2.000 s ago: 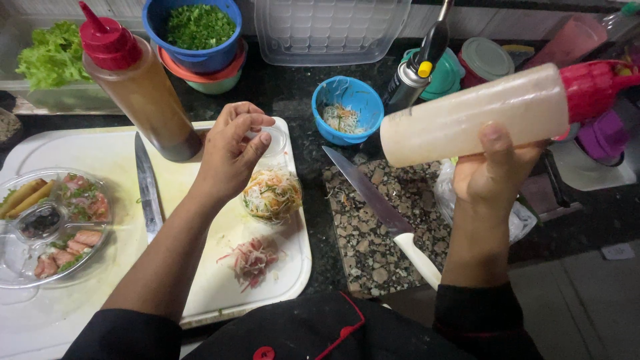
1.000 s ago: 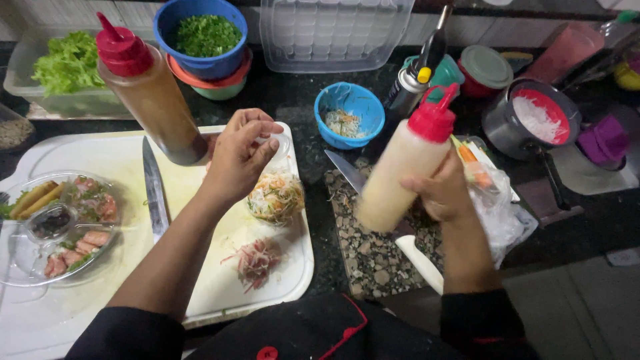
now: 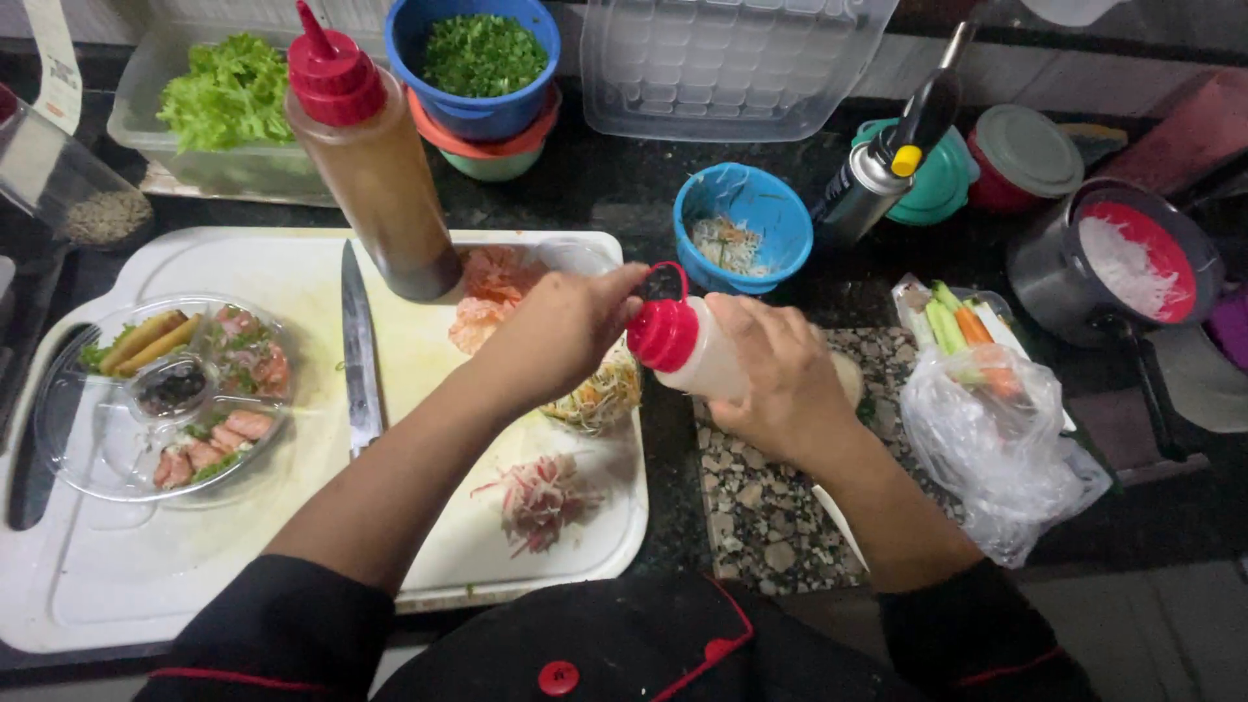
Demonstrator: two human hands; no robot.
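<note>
My right hand (image 3: 780, 375) grips a squeeze bottle of pale sauce (image 3: 707, 351), tilted with its red cap toward my left hand (image 3: 570, 331). The fingers of my left hand are at the cap's nozzle and red loop; whether they grip it is unclear. Beneath my left hand, shredded vegetables (image 3: 597, 395) lie at the right side of the white cutting board (image 3: 283, 546). Pink shreds (image 3: 546, 502) sit nearer me, and orange-pink slices (image 3: 487, 302) lie behind my left wrist. A brown sauce bottle (image 3: 375, 175) stands at the board's back.
A knife (image 3: 361, 351) and a clear divided tray of food (image 3: 107, 444) lie on the board. Behind are a light-blue bowl (image 3: 746, 224), a blue bowl of chopped greens (image 3: 487, 93) and a torch (image 3: 868, 180). Rightward are a stone slab (image 3: 770, 526), a plastic bag (image 3: 985, 429) and a pot (image 3: 1033, 273).
My right hand has brought the pale sauce bottle down and left from its raised position. My left hand has moved right to its cap. The orange-pink slices have come into sight.
</note>
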